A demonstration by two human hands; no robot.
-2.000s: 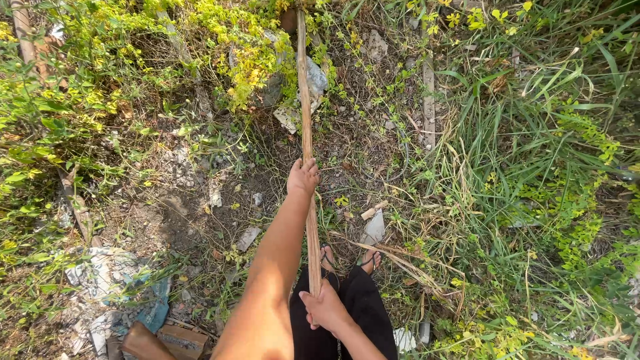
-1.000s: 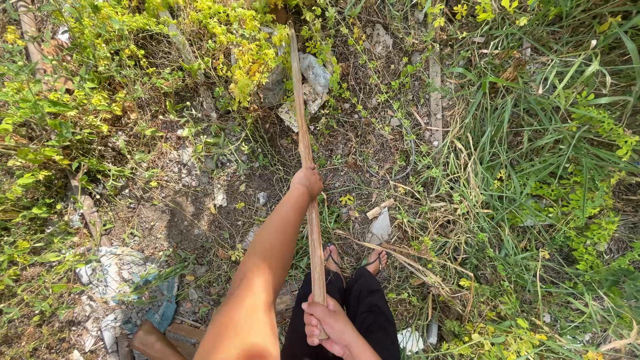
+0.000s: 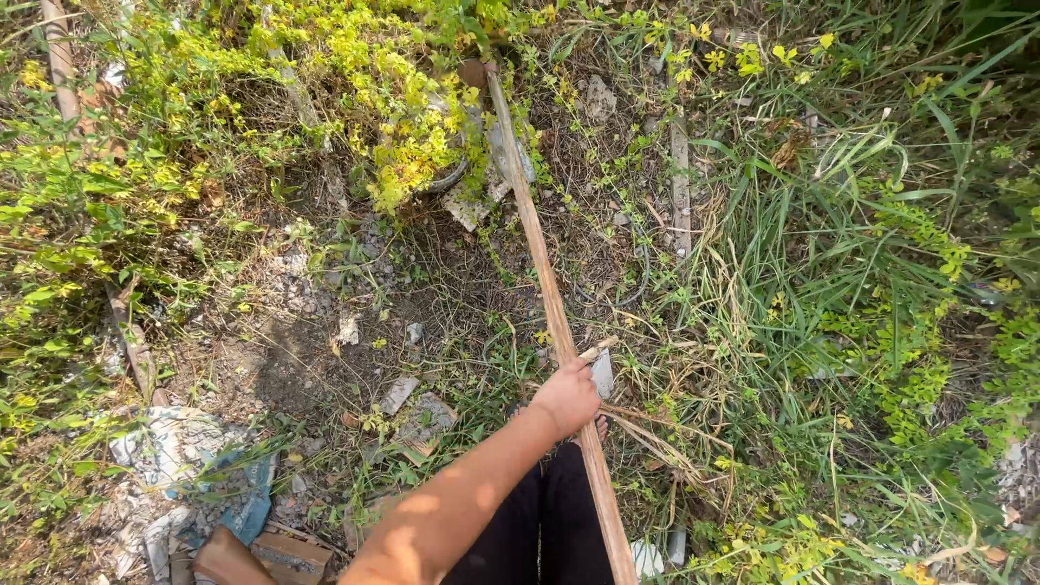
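Note:
A long, weathered wooden pole (image 3: pixel 540 252) slants from the top centre down past my legs and out of the bottom edge. My left hand (image 3: pixel 569 396) grips it around the middle, just above my feet. At the pole's far end a rounded brownish piece (image 3: pixel 474 73) shows among yellow-green leaves; whether it is fixed to the pole I cannot tell. My right hand is out of view, and the pole's near end is cut off by the frame.
Broken concrete and stones (image 3: pixel 470 207) lie under the far part of the pole. A torn sack (image 3: pixel 248 491) and a broken hollow brick (image 3: pixel 292 556) are at the lower left. Tall grass (image 3: pixel 796 284) grows on the right, low leafy plants (image 3: pixel 122 154) on the left. A narrow board (image 3: pixel 680 179) lies beyond.
My right hand, seen on the near end of the pole before, has gone out of view. The pole's near end has moved down and right, and my left hand is lower in the view.

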